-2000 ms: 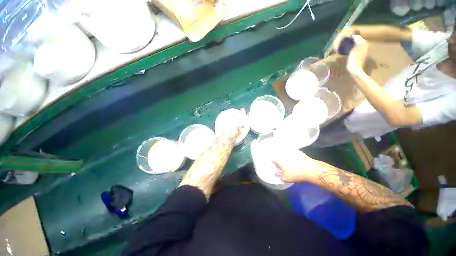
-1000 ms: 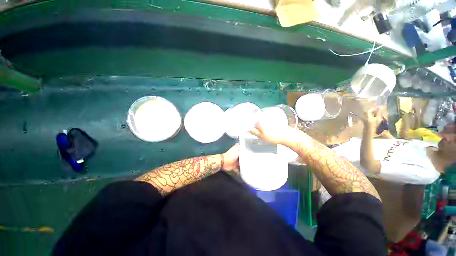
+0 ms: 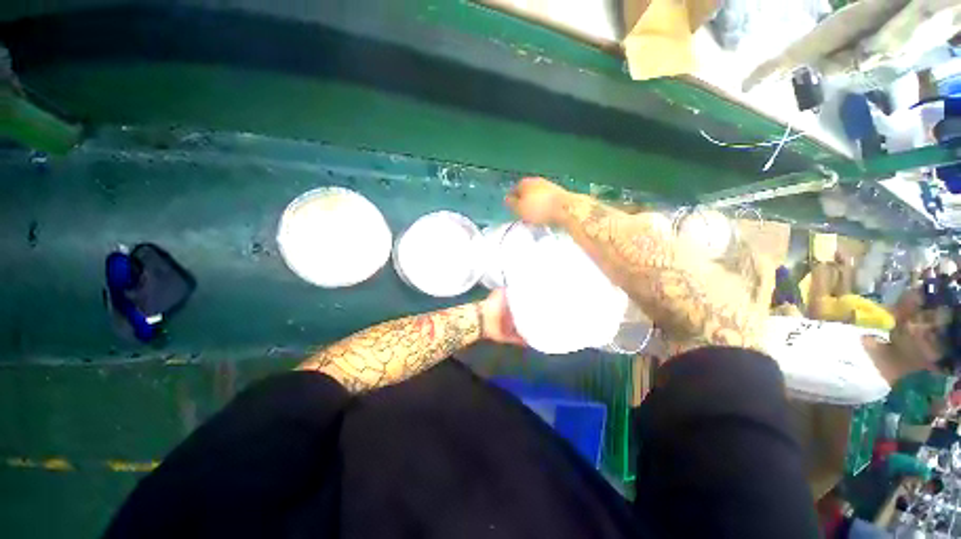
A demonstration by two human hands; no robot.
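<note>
A white appliance unit (image 3: 564, 300) is in front of me, tilted, its surface overexposed. My left hand (image 3: 498, 318) holds its near left side, with the fingers partly hidden by it. My right hand (image 3: 540, 202) is beyond the unit's far side, above the bench, with its fingers curled; whether it touches the unit or a rim cannot be told. To the left, two round white units with clear rims stand on the green bench, one far left (image 3: 334, 238) and one nearer (image 3: 439, 254). Another unit (image 3: 495, 256) is partly hidden behind the held one.
A dark-blue and grey bundle (image 3: 148, 293) lies on the bench at the left. A blue bin (image 3: 577, 426) is below the bench's near edge. More units (image 3: 704, 232) stand beyond my right forearm. A person in a white shirt (image 3: 827, 358) is at the right. A raised shelf runs along the far side.
My right hand has moved from the unit's top to beyond its far side. The held unit has tilted and shifted slightly away from me. The other person's raised tank is no longer visible.
</note>
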